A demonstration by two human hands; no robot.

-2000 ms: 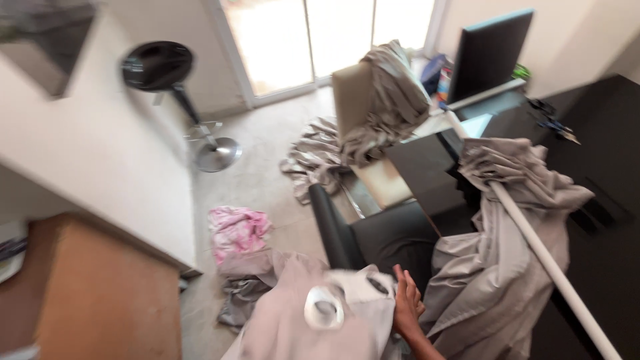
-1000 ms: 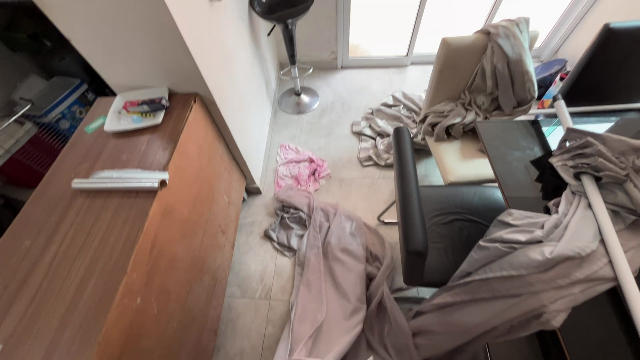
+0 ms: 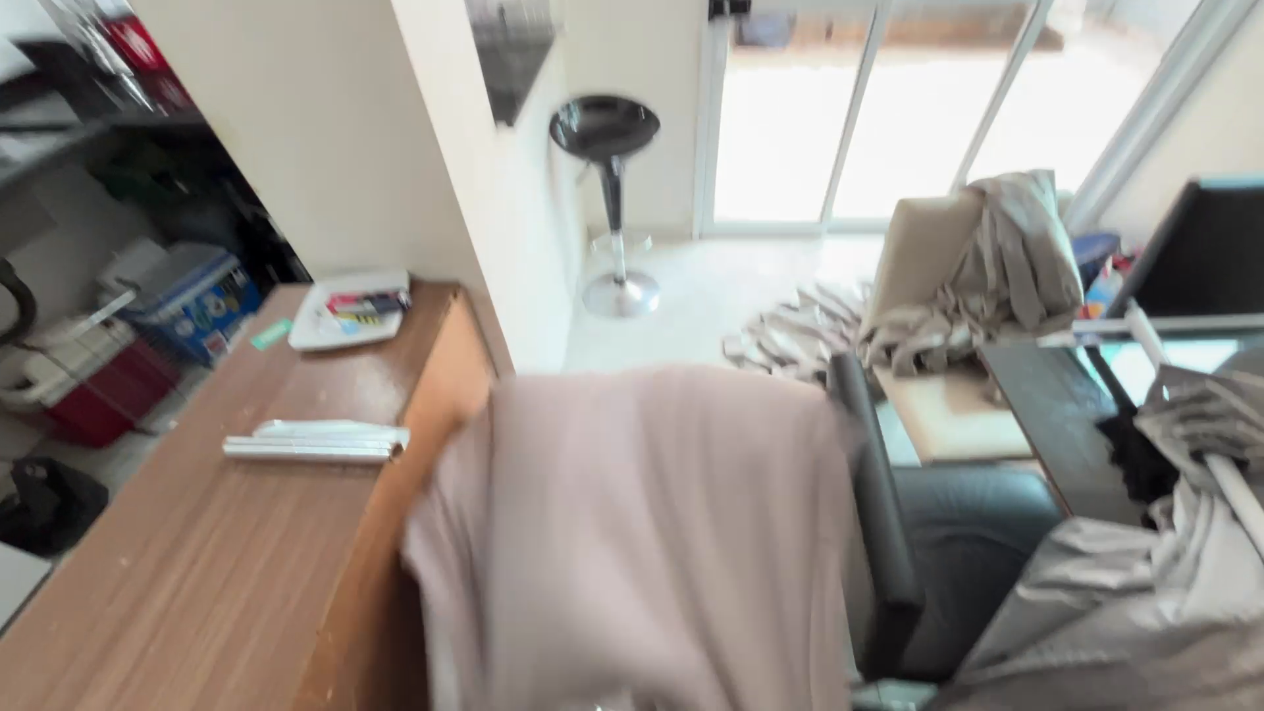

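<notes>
A large pinkish-beige fabric [image 3: 652, 533], blurred by motion, hangs raised at the bottom centre, between the wooden cabinet and the black chair. Neither my left hand nor my right hand can be seen. More grey fabric [image 3: 1116, 583] lies bunched at the lower right, around a white pole [image 3: 1236, 494]. Another length of grey fabric [image 3: 1027, 267] drapes over a beige chair [image 3: 918, 247] and trails onto the floor.
The brown wooden cabinet top [image 3: 227, 553] at left bears a white tray [image 3: 306, 331] with small items and silvery strips [image 3: 311, 446]. A black bar stool [image 3: 604, 133] stands near the sliding glass door [image 3: 790, 128]. A black chair [image 3: 973, 523] is at right.
The pinkish-beige fabric, low over the floor one second ago, now rises across the bottom centre and hides the pink cloth's spot. A hand seen at the fabric two seconds ago is out of view.
</notes>
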